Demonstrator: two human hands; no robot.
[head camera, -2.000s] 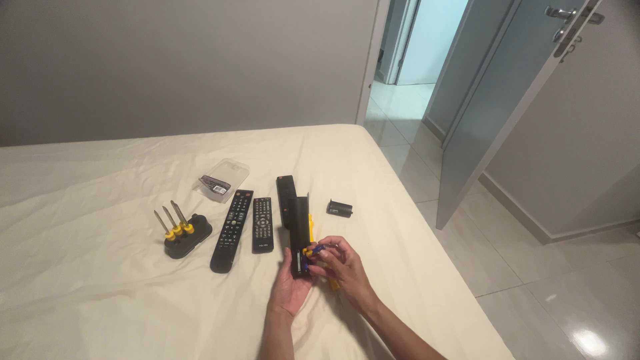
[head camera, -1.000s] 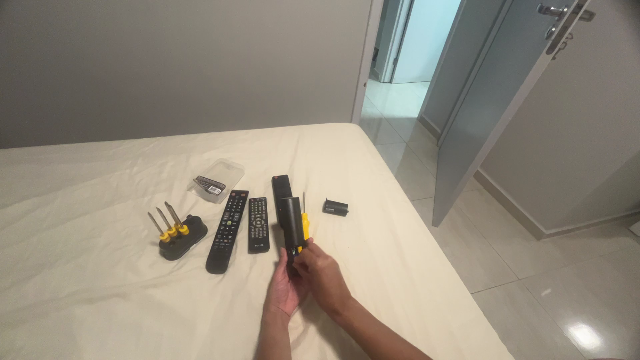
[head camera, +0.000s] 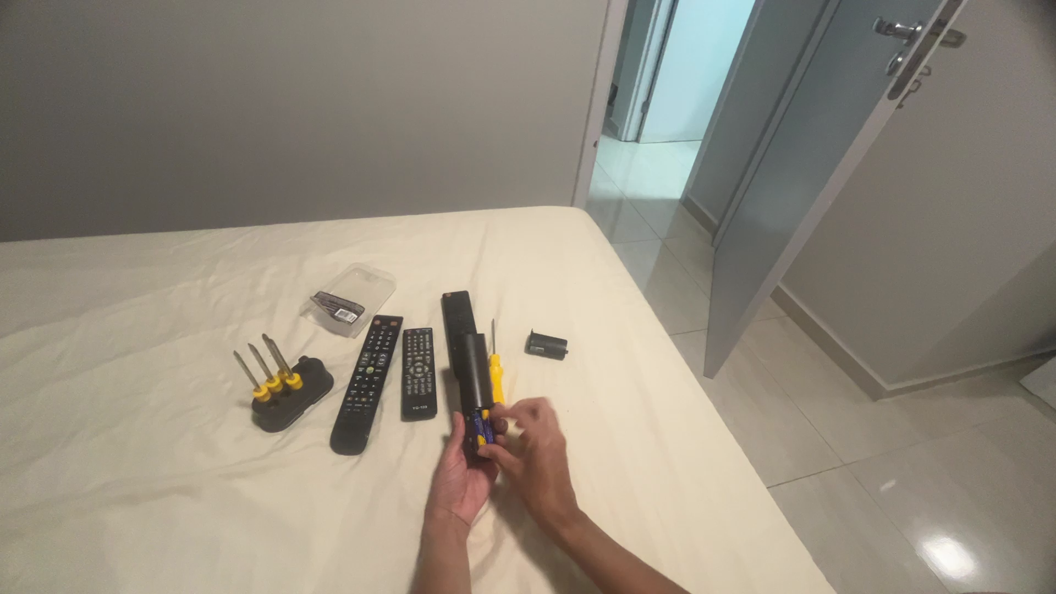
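My left hand (head camera: 464, 488) holds a black remote control (head camera: 473, 371) back side up, by its lower end. Blue and yellow batteries (head camera: 483, 429) show in its open compartment. The fingers of my right hand (head camera: 535, 450) are at the compartment, the thumb touching the batteries; whether they grip one is hidden by blur. Behind the held remote lies another black remote (head camera: 457, 312). A yellow-handled screwdriver (head camera: 496, 373) lies just to the right, partly behind my right fingers. Farther right is the black battery cover (head camera: 547, 345).
Two black remotes, a long one (head camera: 360, 404) and a shorter one (head camera: 419, 379), lie left on the bed sheet (head camera: 165, 495). Beyond them are a clear plastic case (head camera: 371, 289) and a black holder (head camera: 301, 403) with several yellow screwdriver bits. The bed's edge runs along the right.
The batteries in the compartment, hidden by my right hand one second ago, now show. My right hand's fingers have lifted and spread somewhat from the remote.
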